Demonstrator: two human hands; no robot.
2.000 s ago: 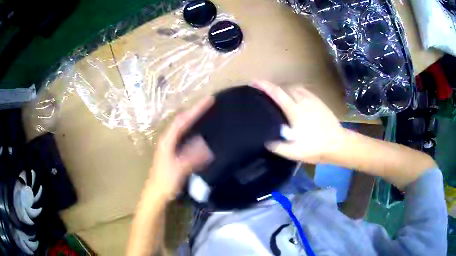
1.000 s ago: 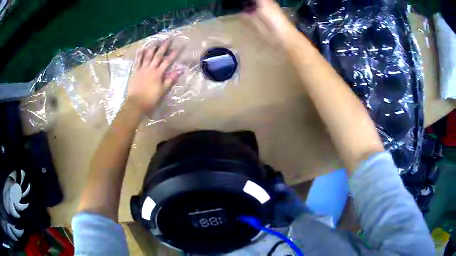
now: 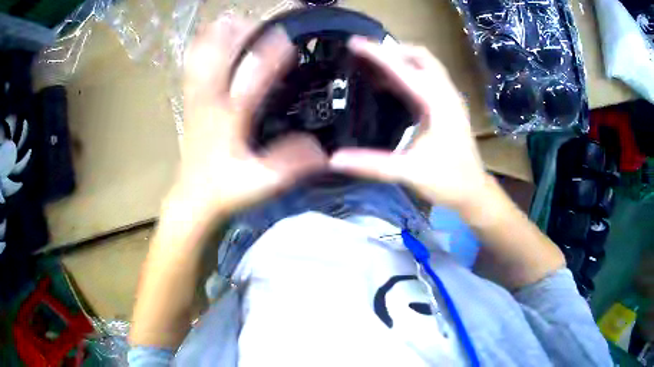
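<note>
A black portable fan (image 3: 337, 107) is at the top centre, its round front facing up. White marks show at its hub, too blurred to read. My left hand (image 3: 244, 107) is on the fan's left side and lower rim, blurred. My right hand (image 3: 423, 122) is on its right side and lower rim. The thumbs nearly meet at the near edge. The hands cover much of the rim and front. I cannot tell whether a centre cap is on the hub.
Tan cardboard (image 3: 115, 158) covers the bench. Crinkled clear film (image 3: 147, 36) lies at the upper left. Bagged black caps (image 3: 527, 68) are at the upper right. A white-bladed fan (image 3: 11, 158) is at the left edge. Stacked black parts (image 3: 584, 201) stand at the right.
My left hand came off the film and my right hand came back from the far edge; both are now on the fan. The fan appears higher in the view, which has also shifted.
</note>
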